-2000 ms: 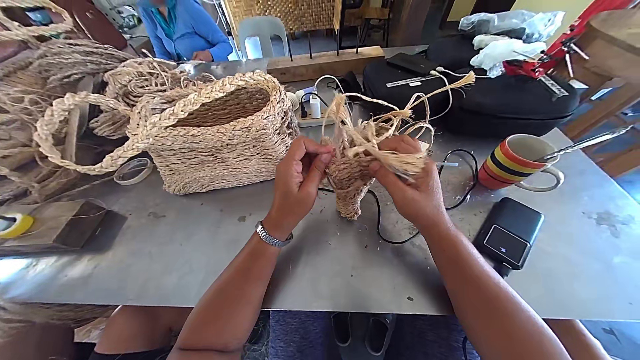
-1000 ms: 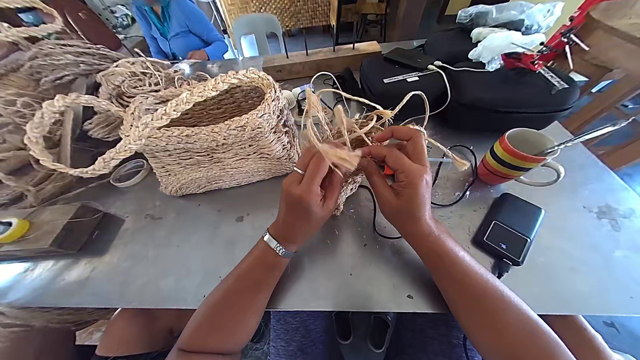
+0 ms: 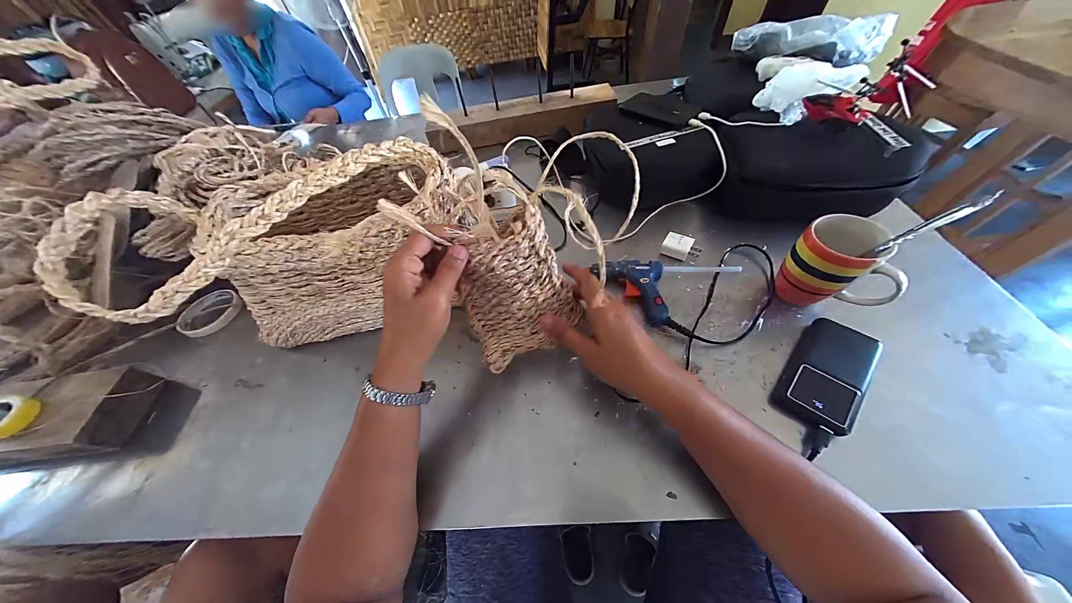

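A small woven natural-fiber pouch (image 3: 515, 293) is held over the metal table, with long loose strands rising from its rim. My left hand (image 3: 423, 293) pinches the rim at its left corner, by a short fiber tuft. At the pouch's right side is my right hand (image 3: 603, 335), fingers spread, some against the weave; part of them is hidden behind it. A blue glue gun (image 3: 641, 280) with a clear glue stick lies just beyond my right hand. Close behind my left hand stands a larger woven bag (image 3: 327, 285) with a braided handle.
A striped mug (image 3: 837, 260) and a black power bank (image 3: 827, 377) stand at the right. Black cases (image 3: 821, 167), a white plug adapter (image 3: 678, 245) and cables lie behind. Fiber bundles (image 3: 100, 151) and a wooden block (image 3: 117, 410) are at left. A person (image 3: 285, 67) sits across the table.
Both hands were together at the fiber strands; now they are apart, the right one lower along the pouch's side. The pouch stands more in view, and the glue gun has come into sight.
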